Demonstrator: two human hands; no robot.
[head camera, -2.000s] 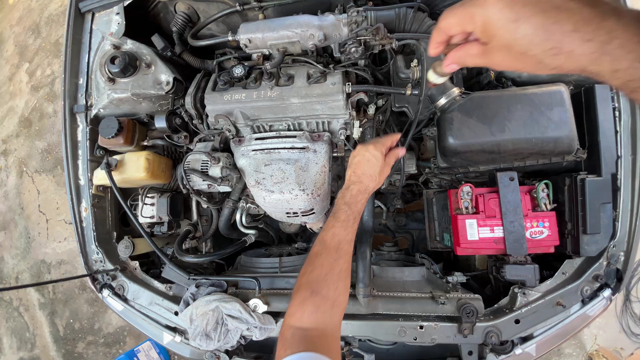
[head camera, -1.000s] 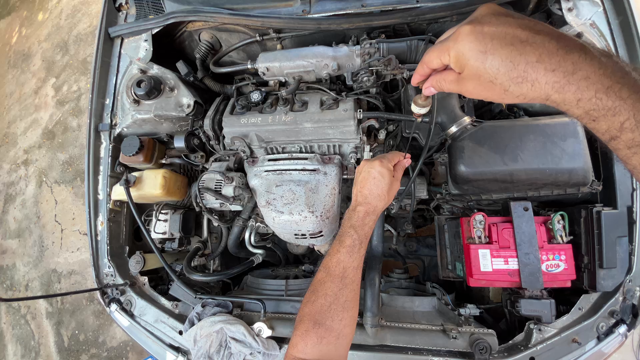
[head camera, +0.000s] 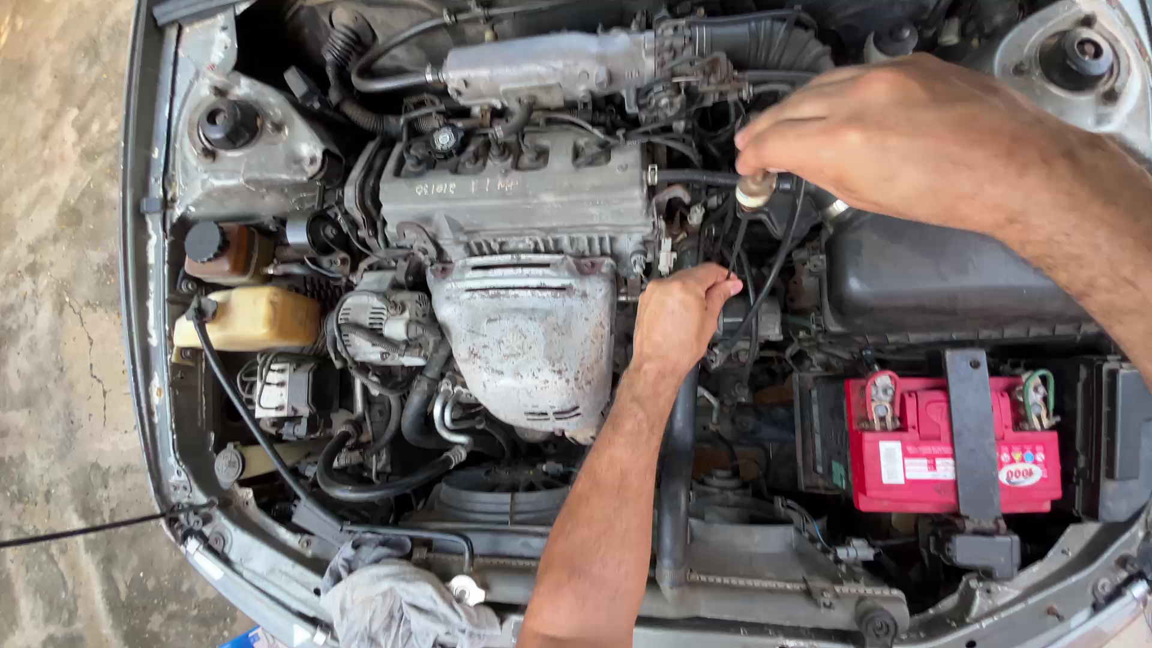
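Observation:
In the open engine bay my right hand (head camera: 837, 144) grips the top of a screwdriver handle (head camera: 754, 191), whose pale end shows below my fingers. A thin dark shaft (head camera: 737, 241) runs down from it toward my left hand (head camera: 681, 315). My left thumb and fingertips pinch around the lower part of that shaft; the tip is hidden. Just left of my left hand are the rusty metal exhaust heat shield (head camera: 531, 346) and a small pale connector (head camera: 667, 256). Black cables pass close to the right of both hands' work spot.
A black air filter housing (head camera: 954, 279) lies to the right, above a red car battery (head camera: 918, 450) with a metal hold-down strap (head camera: 972, 432). The engine valve cover (head camera: 531, 193) is at centre. A grey rag (head camera: 400, 603) rests on the front edge near the radiator hose (head camera: 679, 477).
Two seconds ago my right hand was higher, with the handle tilted; it has since come lower, closer over my left hand. My left hand remains beside the engine.

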